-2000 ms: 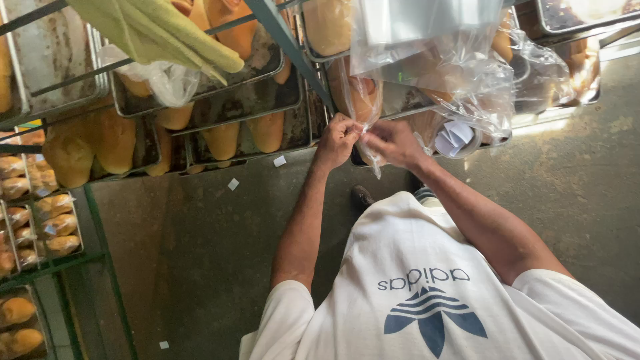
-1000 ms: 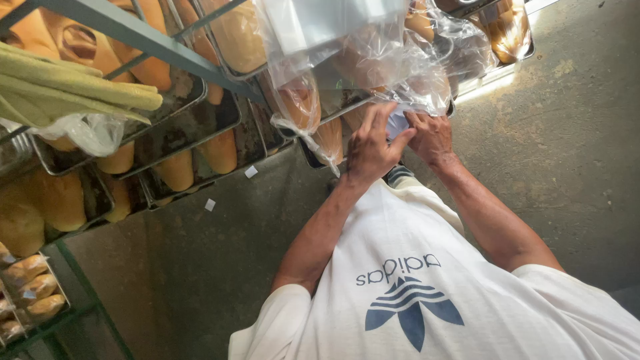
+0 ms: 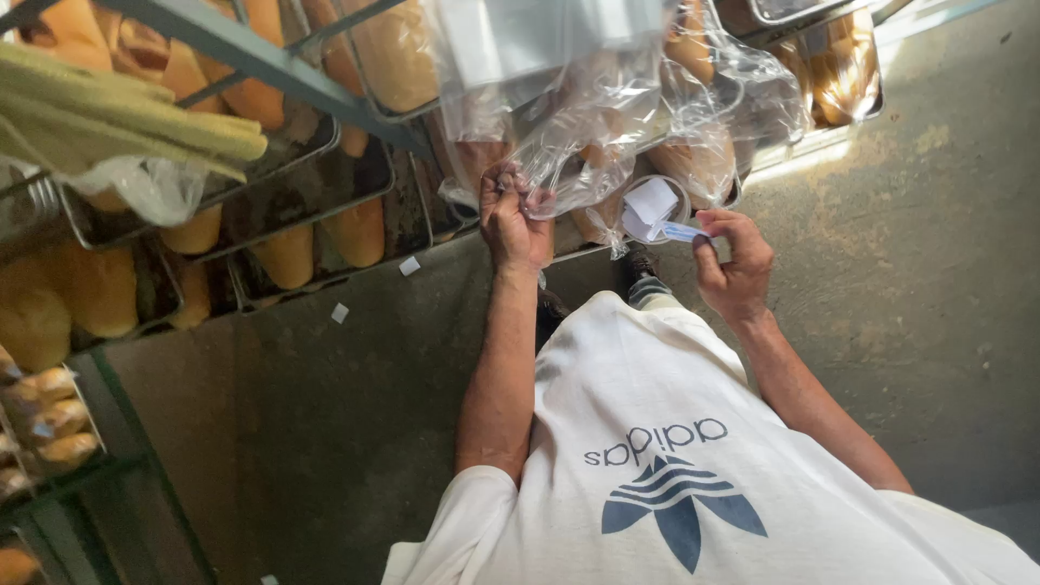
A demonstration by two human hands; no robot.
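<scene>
My left hand [image 3: 513, 215] has its fingers closed on the edge of a clear plastic bag [image 3: 577, 154] at the rack's front. To its right, my right hand [image 3: 735, 264] pinches a small paper slip [image 3: 685, 232] between thumb and fingers. Just left of that slip, a round clear tub [image 3: 685, 195] holds several white paper slips [image 3: 650, 201]. A bagged loaf of bread [image 3: 697, 162] lies beyond the tub, its plastic crumpled around it. The knotted end of another bag [image 3: 611, 236] hangs beside the tub.
Metal trays [image 3: 317, 213] of loaves fill the rack at the left. A grey metal bar [image 3: 268, 69] crosses over them, near a yellow-green cloth [image 3: 122, 122]. Small paper pieces [image 3: 340, 313] lie on the concrete floor [image 3: 934, 244]. A green rack [image 3: 134, 422] with smaller breads stands at lower left.
My hands have moved apart from the tub: the left to the plastic bag, the right drawing out a paper slip. Two seconds ago both were together at the twisted neck of a bag.
</scene>
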